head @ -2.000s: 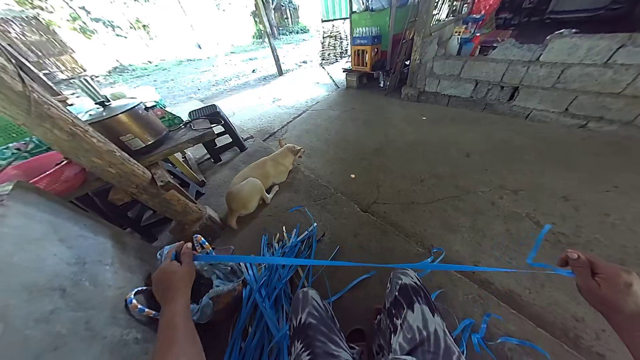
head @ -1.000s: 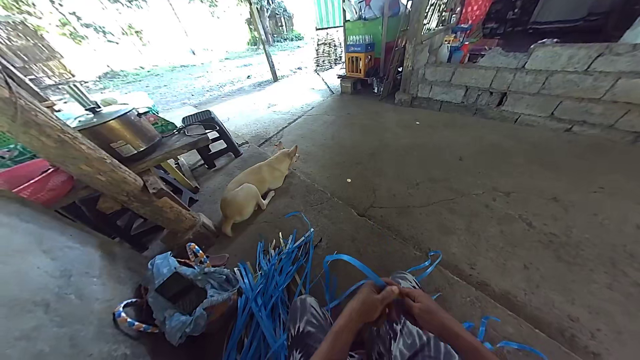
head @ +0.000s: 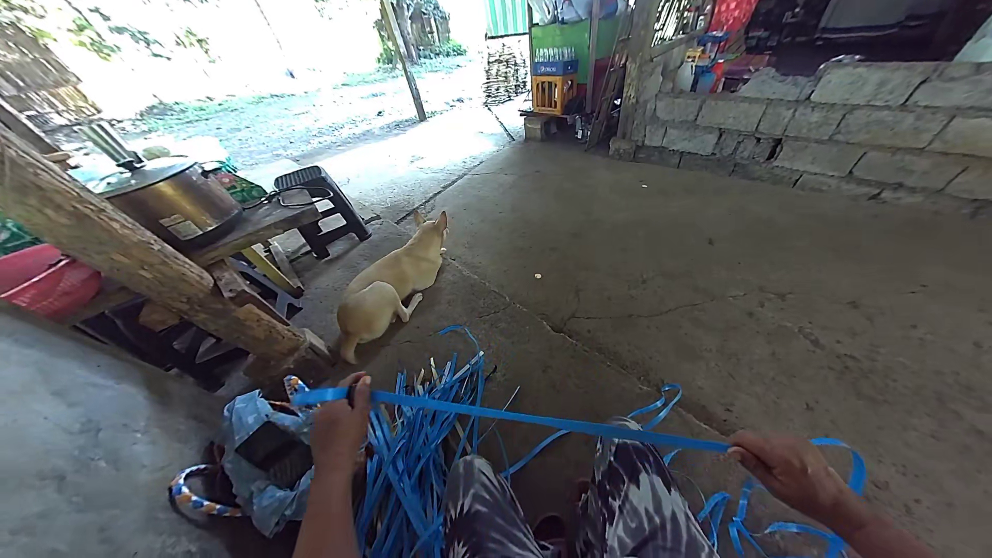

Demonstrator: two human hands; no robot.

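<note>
A blue plastic strap [head: 542, 421] is stretched across above my knees. My left hand [head: 341, 422] grips it near one end, and a short piece sticks out past the fingers. Farther along, my right hand [head: 787, 469] pinches the strap, with more of it curling down beyond that hand. A heap of blue strips [head: 415, 473] lies on the floor left of my knees. Beside it, partly behind my left forearm, stands a bag with a light blue plastic liner [head: 260, 480], beaded-looking handles and a dark object on top.
A tan dog [head: 395, 283] lies on the concrete floor ahead. To the left are a wooden post [head: 147, 267], a metal pot [head: 174, 201] on a wooden table and a black plastic stool [head: 322, 205]. A low block wall [head: 821, 128] and a bottle crate [head: 554, 93] stand farther off.
My hands were together over my knees one second ago. They have moved apart, left hand to the left and right hand to the right, with the blue strap drawn out between them.
</note>
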